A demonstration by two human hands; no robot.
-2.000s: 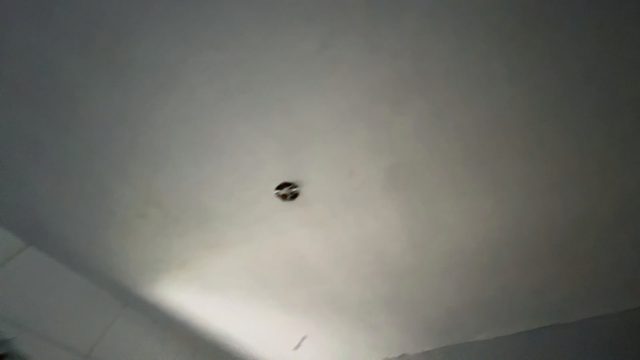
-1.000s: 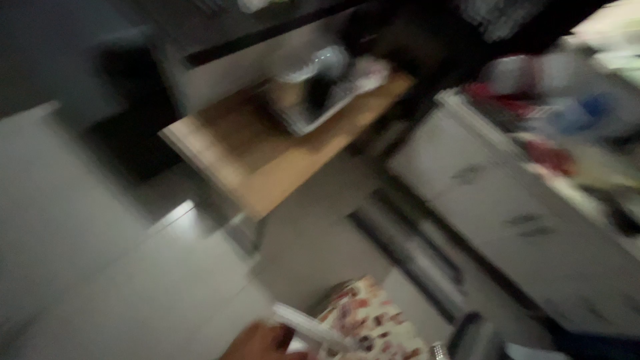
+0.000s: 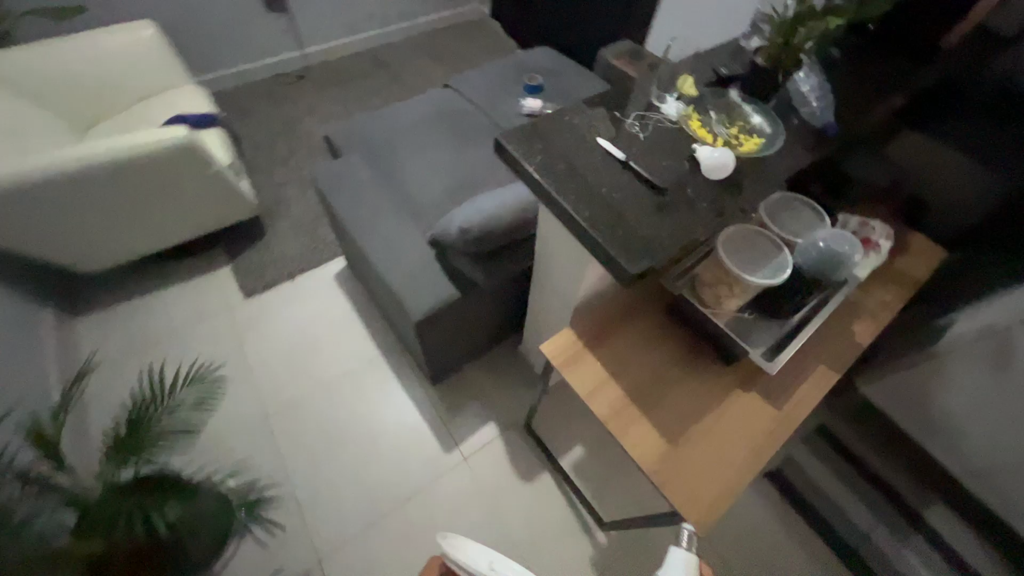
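At the bottom edge, my left hand holds a round white disc-like object, of which only the upper rim shows. To its right, my right hand is just visible behind a white light bulb, held with its metal screw base up. Another white bulb lies on the dark stone counter, beside a glass bowl with yellow pieces. A white-handled knife lies nearby on the same counter.
A wooden table bears a tray with plastic tubs. Behind stand a grey sofa and a cream armchair. A potted palm is at lower left; a roll of tape lies on the sofa.
The view has swung from the ceiling down to the room. The light bulb and the white disc-like object now show at the bottom edge; one blurred hand showed there a second ago.
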